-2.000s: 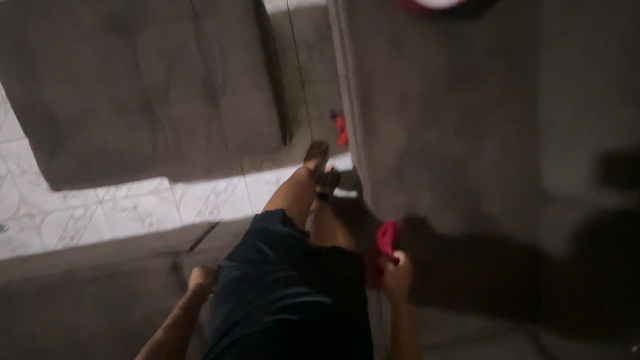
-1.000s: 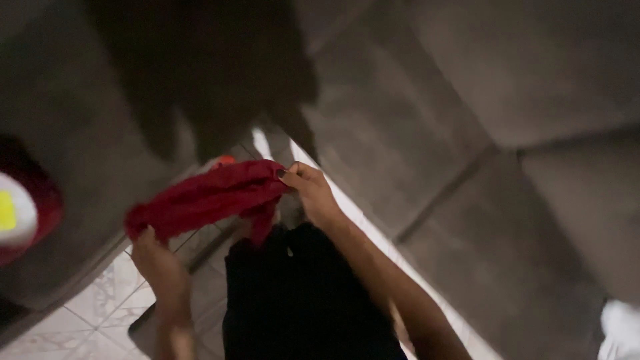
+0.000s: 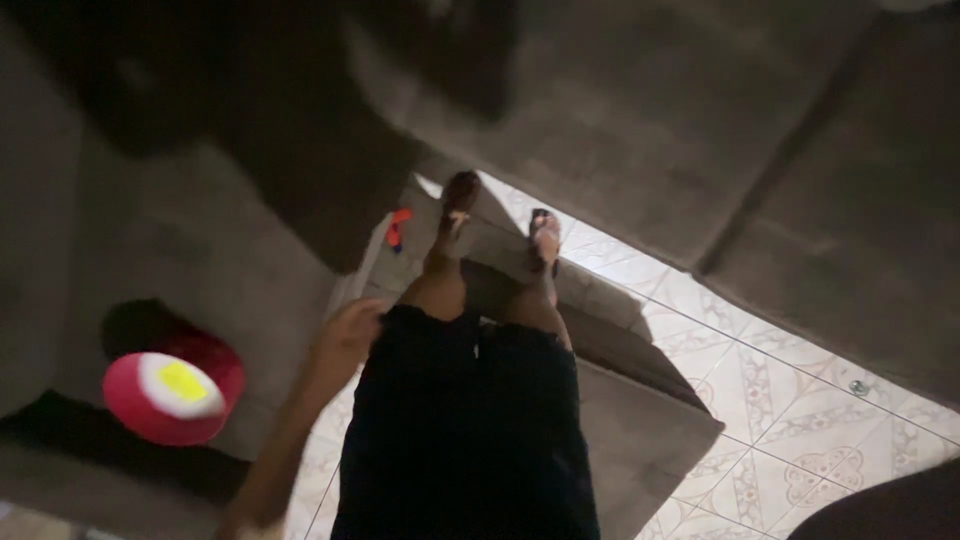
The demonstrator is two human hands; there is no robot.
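Note:
My left hand [image 3: 352, 334] hangs beside the leg of my dark shorts [image 3: 465, 442], blurred; no object shows in it, and its finger posture is unclear. My right hand is out of the frame. Left of my left arm, a red round container [image 3: 169, 401] with a white inside and a bright yellow patch rests on the grey upholstered sofa [image 3: 277, 315]. The red cloth seen earlier does not show. A small orange and blue object [image 3: 397, 229] lies on the floor by my sandalled feet.
Grey upholstered seating [image 3: 637, 135] stretches across the upper right. Another grey cushioned piece [image 3: 637, 435] lies at the lower right of my legs. Patterned floor tiles [image 3: 772, 405] show between them, with a small round greenish thing [image 3: 859, 388] on them. A dark shape fills the bottom right corner.
One second ago both hands held a red cloth stretched between them; now neither the cloth nor my right hand is in view. My left hand is down by my leg. The view has shifted.

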